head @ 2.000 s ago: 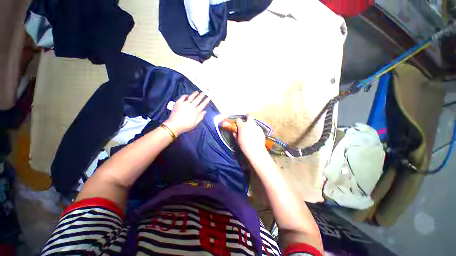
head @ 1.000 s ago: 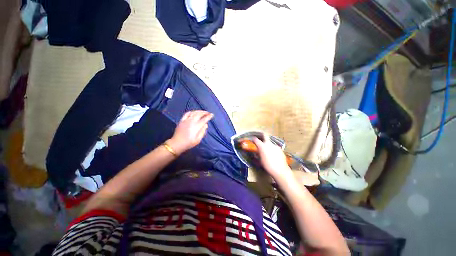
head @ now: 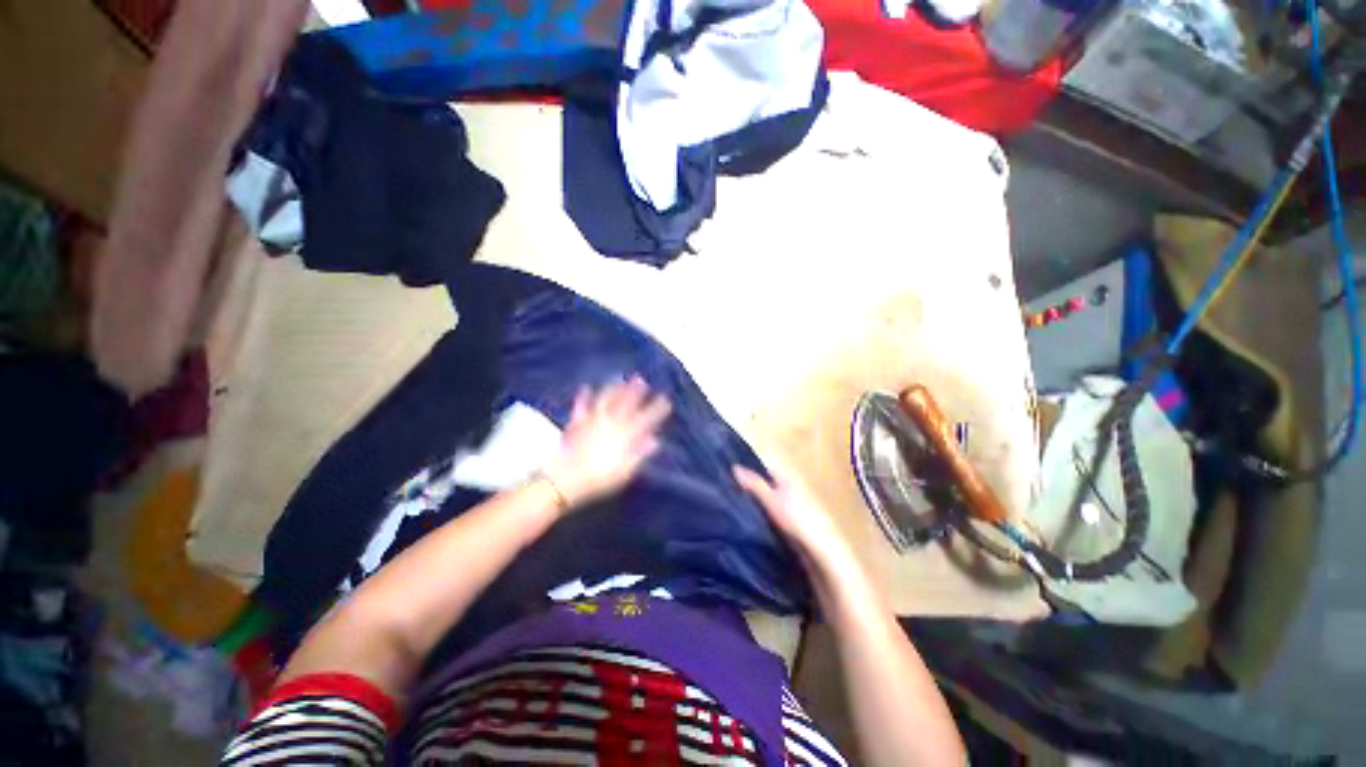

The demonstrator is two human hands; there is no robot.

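Observation:
The navy garment (head: 367,435) lies in front of me, its shinier navy lining (head: 682,502) facing up and white panels (head: 507,447) showing at its left. My left hand (head: 611,438) is spread on the lining, slightly blurred, fingers apart. My right hand (head: 779,507) lies at the garment's right edge; whether it pinches the cloth I cannot tell. The steam iron (head: 899,468) rests on the table to the right of my right hand, untouched, with its wooden handle up.
Navy and white pieces lie at the far side (head: 719,90) and far left (head: 382,188) of the cream table (head: 854,195). The black hose (head: 1131,495) curves right of the iron over an off-white pad (head: 1184,547). A long pinkish padded shape (head: 180,195) stands at left.
My right hand has let go of the iron, which now stands farther right, and has moved to the garment's edge. My left hand remains on the lining. The view has shifted, showing more of the far side.

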